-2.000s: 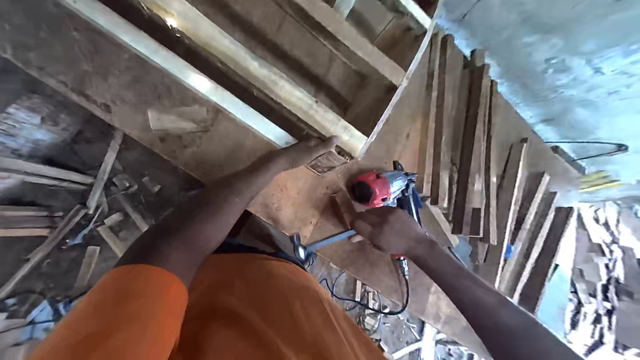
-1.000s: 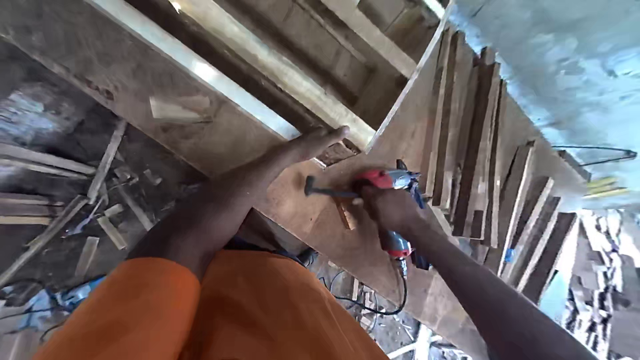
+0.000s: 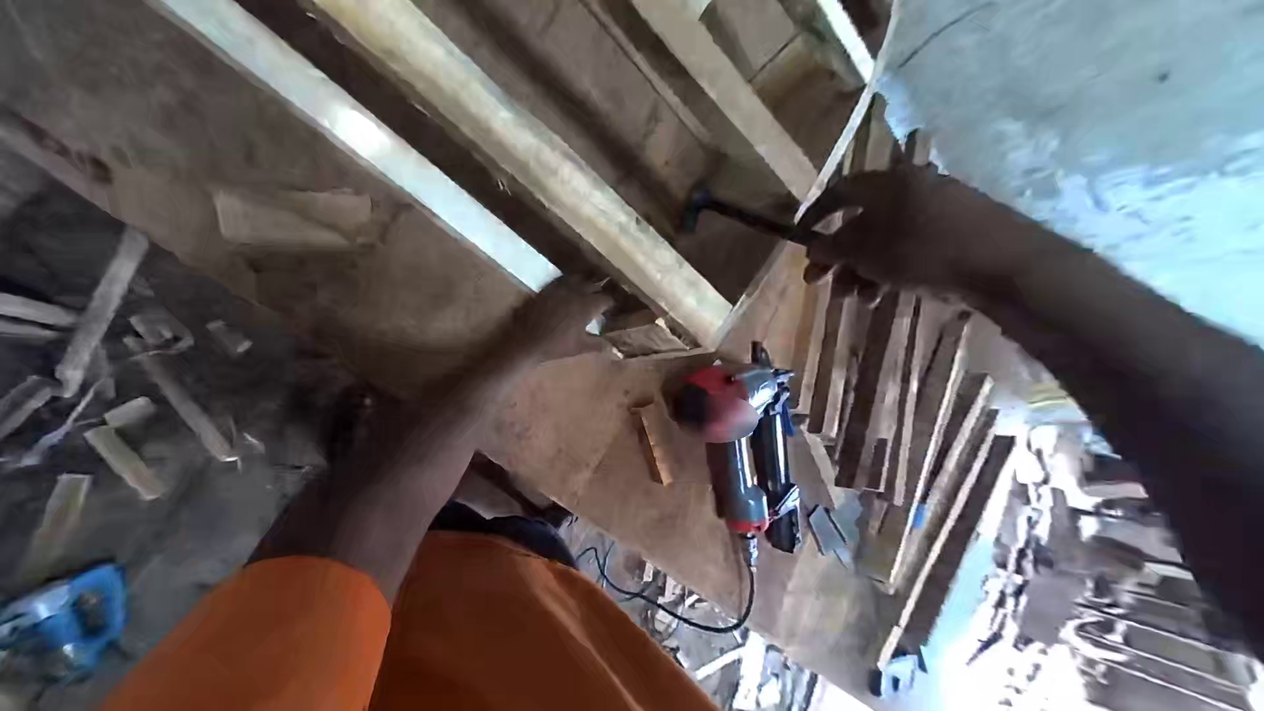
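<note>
My left hand [image 3: 571,314] rests at the lower corner of a wooden frame [image 3: 553,173], against a small wood block [image 3: 647,338] set by the frame's end. My right hand [image 3: 869,232] is raised over the frame's right edge, closed around the handle of a hammer [image 3: 741,212], whose dark head points left over the inside of the frame. Below, a red and black pneumatic nail gun [image 3: 741,434] lies on the plywood surface with its hose attached. A short wood piece [image 3: 653,442] lies just left of it.
Several wood strips [image 3: 889,395] lie side by side at the right, near a pale wall [image 3: 1106,128]. A flat offcut [image 3: 291,217] sits on the board at left. Scraps and a blue power tool [image 3: 69,612] are on the floor. The air hose [image 3: 681,620] hangs off the near edge.
My right hand has moved up and right, with the hammer now over the frame. The nail gun, under that hand in both earlier frames, lies free of it. My left hand stays at the corner.
</note>
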